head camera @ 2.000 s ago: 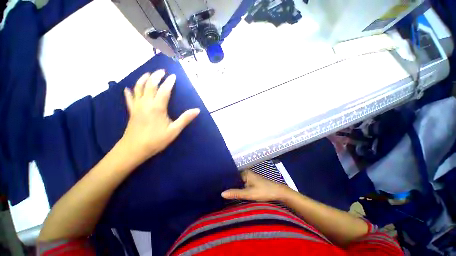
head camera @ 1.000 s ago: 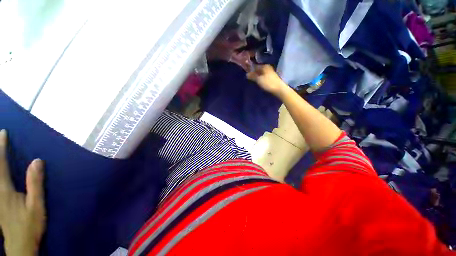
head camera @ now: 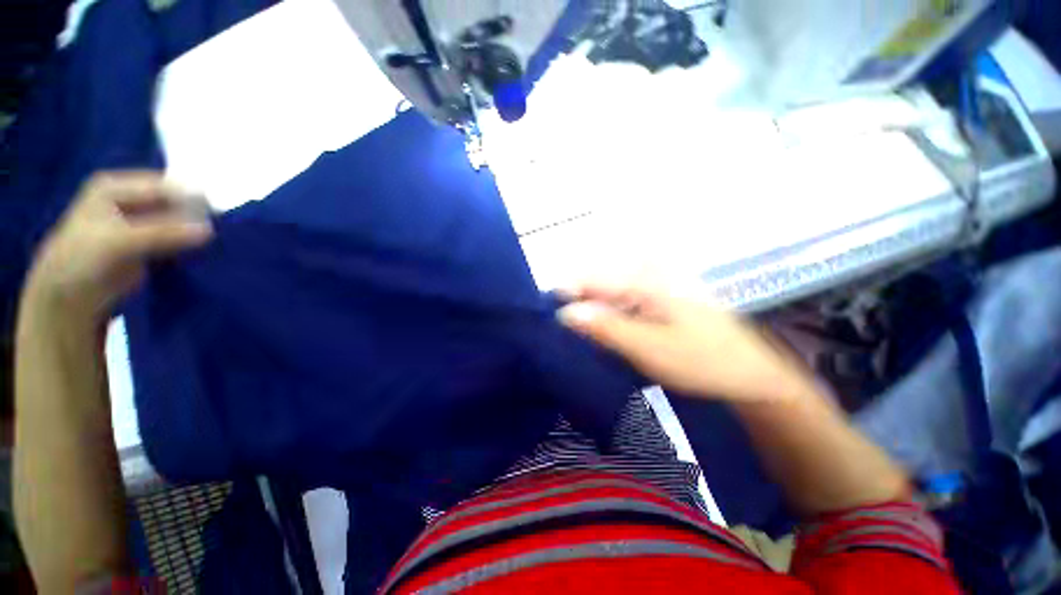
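Note:
A wide navy cloth panel (head camera: 349, 314) lies from the presser foot (head camera: 475, 145) over the front table edge onto my lap. Its top corner is close to the foot; whether it is under it I cannot tell. My left hand (head camera: 134, 233), blurred, holds the cloth's left edge between thumb and fingers. My right hand (head camera: 663, 337) pinches the cloth's right edge near the table's front. The white sewing machine head (head camera: 524, 23) with a blue knob (head camera: 510, 100) stands above, its lamp lighting the cloth.
Small black tags (head camera: 646, 35) lie in a pile under the machine arm. The white table (head camera: 652, 174) has a ruler strip (head camera: 838, 265) along its front edge. Navy and light-blue cut cloth (head camera: 931, 360) is heaped at the right. More navy cloth (head camera: 70, 105) lies at the far left.
The view has swung back left to the machine. My right hand has come back from the cloth heap to the panel's right edge. My left hand has moved to the panel's left edge.

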